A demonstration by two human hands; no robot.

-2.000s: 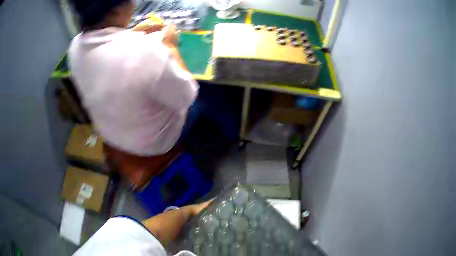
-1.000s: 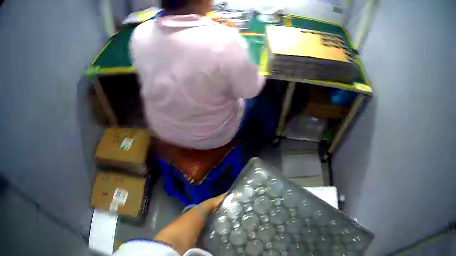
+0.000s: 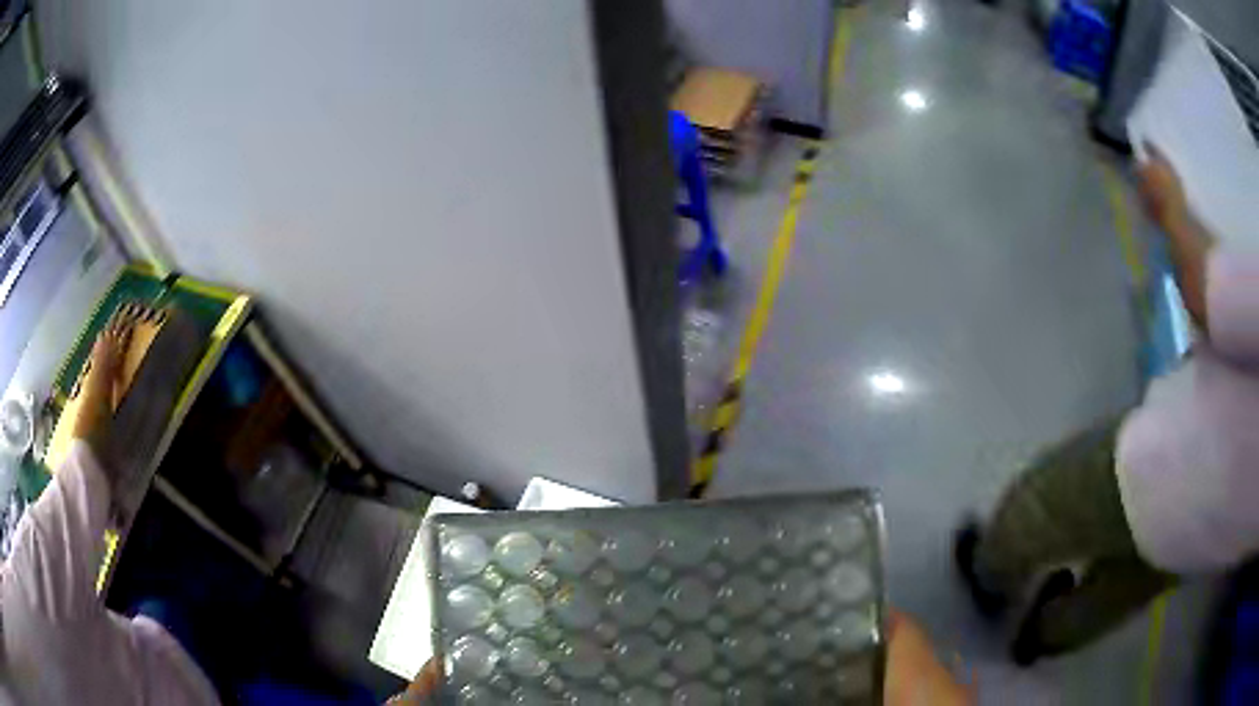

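A clear blister tray, or a stack of them (image 3: 660, 600), is at the bottom middle, showing rows of large round pockets with smaller ones between. My left hand (image 3: 423, 684) shows only as fingertips at its left edge, cut off by the picture's bottom. My right hand (image 3: 922, 665) grips its right edge; most of the fingers are hidden behind the tray. The tray's lower part is out of the picture.
A grey partition (image 3: 401, 207) stands ahead. At left, a person's arm reaches over a tray stack on the green bench (image 3: 221, 315). White boxes (image 3: 409, 607) lie beyond the tray. At right, a person carries a white sheet (image 3: 1198, 131) beside yellow-black floor tape (image 3: 773, 297).
The view has swung right, from the seated person's bench to the partition and aisle. The tray now faces me squarely, and my right hand has come into view at its right edge.
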